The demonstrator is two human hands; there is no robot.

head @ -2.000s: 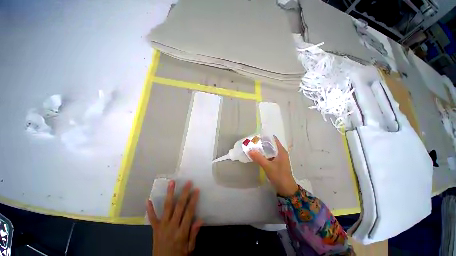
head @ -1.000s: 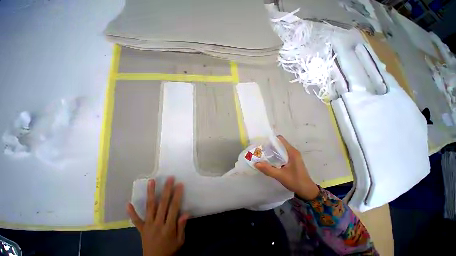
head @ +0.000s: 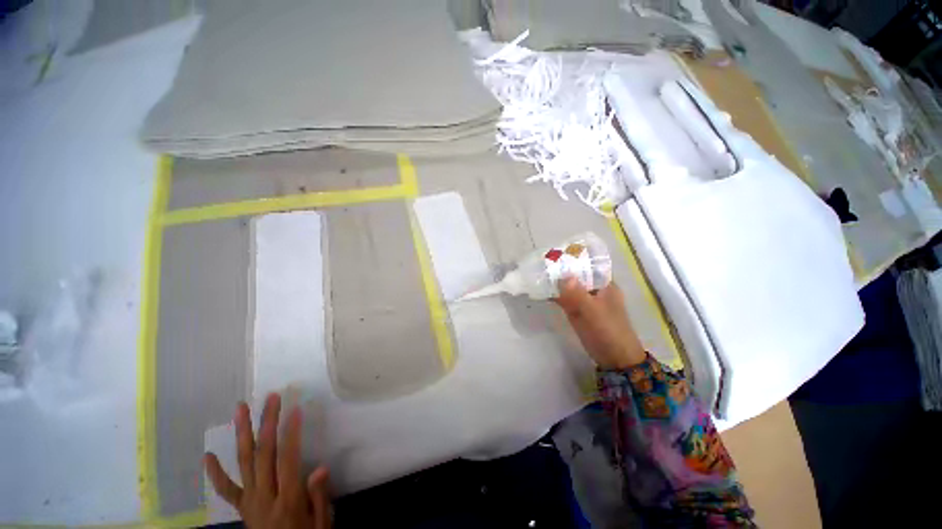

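Observation:
A white vest-shaped fabric panel (head: 413,398) lies flat, its two straps pointing away from me and a U-shaped cut-out between them. My right hand (head: 594,318) holds a translucent white glue bottle (head: 578,267) with red and orange diamond marks. The bottle is tilted, its thin nozzle pointing left at the inner edge of the right strap near its base. Whether the tip touches the cloth I cannot tell. My left hand (head: 271,470) lies flat with fingers spread on the panel's near left part, holding nothing; its wrist is cut off by the frame's bottom edge.
Yellow tape (head: 153,341) frames the work area. A stack of beige panels (head: 331,72) lies at the far side. A heap of white strips (head: 558,119) lies beyond the panel to the right. A thick white panel stack (head: 764,279) lies at right, with brown paper (head: 775,455) under it.
My right hand and the bottle have moved from the left strap's inner edge, along the cut-out's bottom, to the right strap's inner edge. My left hand stays on the panel. The view has shifted.

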